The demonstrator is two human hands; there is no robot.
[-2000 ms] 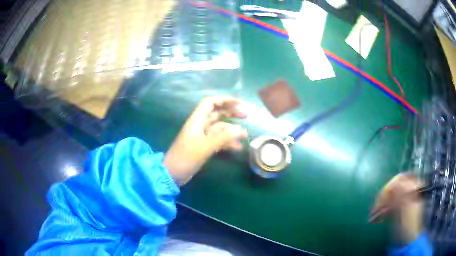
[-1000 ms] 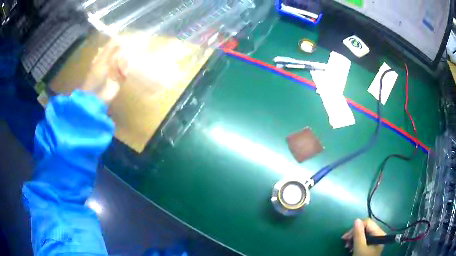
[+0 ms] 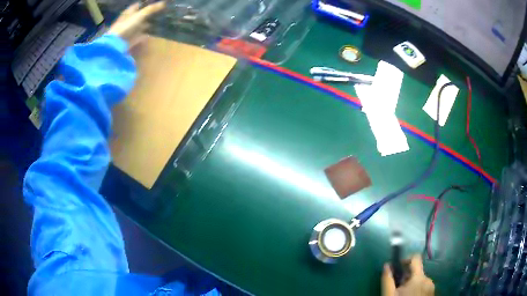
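Observation:
The silver metal fixture (image 3: 333, 240) stands on the green mat with its pale round centre bare. Its blue cable (image 3: 404, 189) runs from a small connector up to the right. My right hand (image 3: 409, 280), cut off by the bottom edge, holds the black probe pen (image 3: 397, 257), which is blurred. My left hand (image 3: 136, 22) is at the upper left, past the far edge of the cardboard sheet (image 3: 167, 98). Its fingers reach toward clear plastic trays (image 3: 193, 23); whether they grip one I cannot tell.
A brown-red square (image 3: 348, 176) lies near the fixture. White paper slips (image 3: 384, 107), pens (image 3: 341, 76), a pale ring (image 3: 349, 54), a small white device (image 3: 409, 54) and a blue box (image 3: 340, 13) lie on the far side. A keyboard (image 3: 46, 55) is at the left, clear trays (image 3: 505, 231) at the right.
The clear tray over the cardboard has gone up and away, baring the board. My left hand has moved up past the board. My right hand has turned the probe pen to point away from me.

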